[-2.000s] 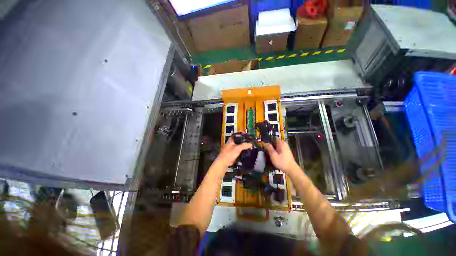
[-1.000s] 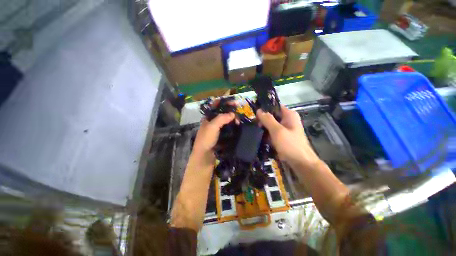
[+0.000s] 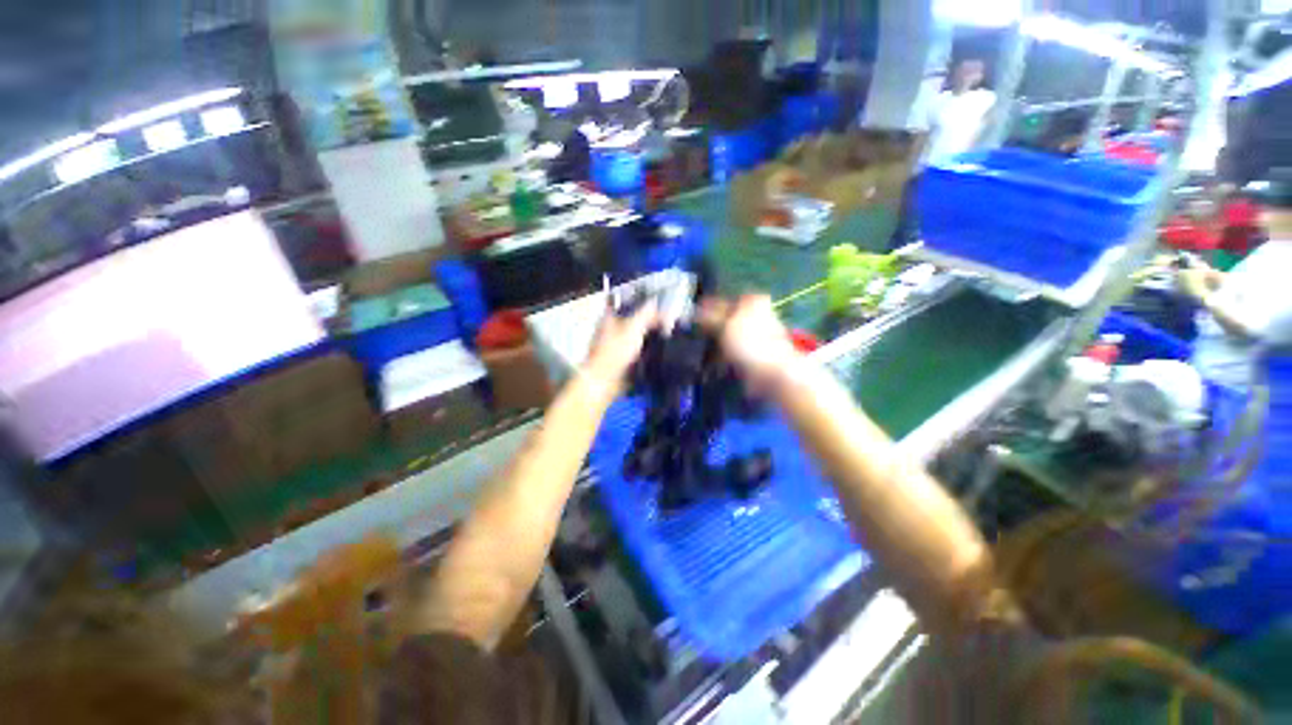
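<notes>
My left hand (image 3: 624, 340) and my right hand (image 3: 751, 340) are both raised and hold a bunch of black corded units (image 3: 687, 383) between them. The units and their cables hang down over a blue plastic basket (image 3: 737, 560). The basket has slotted sides, and its near part shows no units. The far part of the basket is hidden behind the bunch and my hands. The picture is blurred, so single units and finger positions cannot be told apart.
A large bright monitor (image 3: 163, 333) is at the left. Behind the basket are a grey-white cabinet top (image 3: 567, 333) and cardboard boxes. Another blue basket (image 3: 1034, 220) stands at the upper right. A person (image 3: 956, 113) is in the back and another person (image 3: 1247, 305) at the right edge.
My view and both hands have swung right with the black units, from above the orange fixture to above the blue basket. The fixture is no longer clearly in view.
</notes>
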